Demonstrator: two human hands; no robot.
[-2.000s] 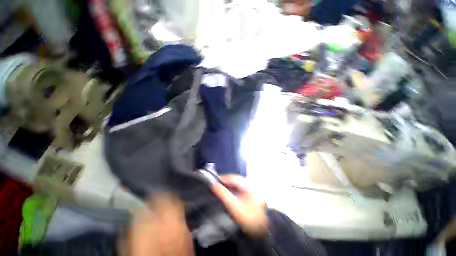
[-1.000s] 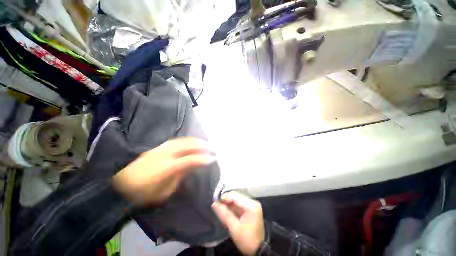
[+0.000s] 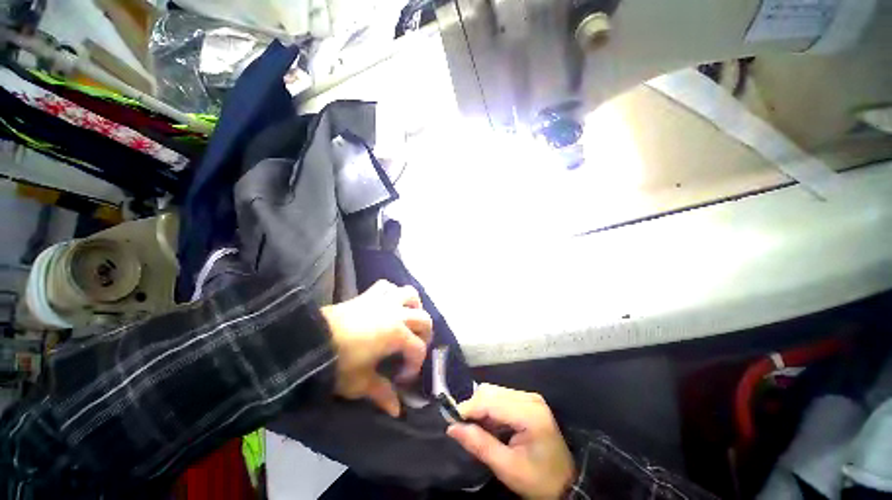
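Note:
The grey and navy garment (image 3: 293,210) lies bunched left of the lamp glare and hangs over the table's front edge. My left hand (image 3: 379,342) has its fingers curled on the garment, pinching a fold. My right hand (image 3: 518,437) pinches a narrow strip with a pale and dark edge, perhaps the zip tape (image 3: 442,379), between thumb and finger. The presser foot area (image 3: 562,132) is mostly lost in glare, away from the garment edge in my hands.
The cream sewing machine (image 3: 675,34) stands at the upper right. A white strip (image 3: 743,127) lies on its bed. A second machine's handwheel (image 3: 103,271) is at left. Patterned fabric and a plastic bag (image 3: 191,59) lie at upper left. A red curved object (image 3: 748,391) is below right.
My left hand has moved right and down, from lying across the garment to pinching it near my right hand. My right hand has moved slightly right. More navy fabric shows beside my left hand.

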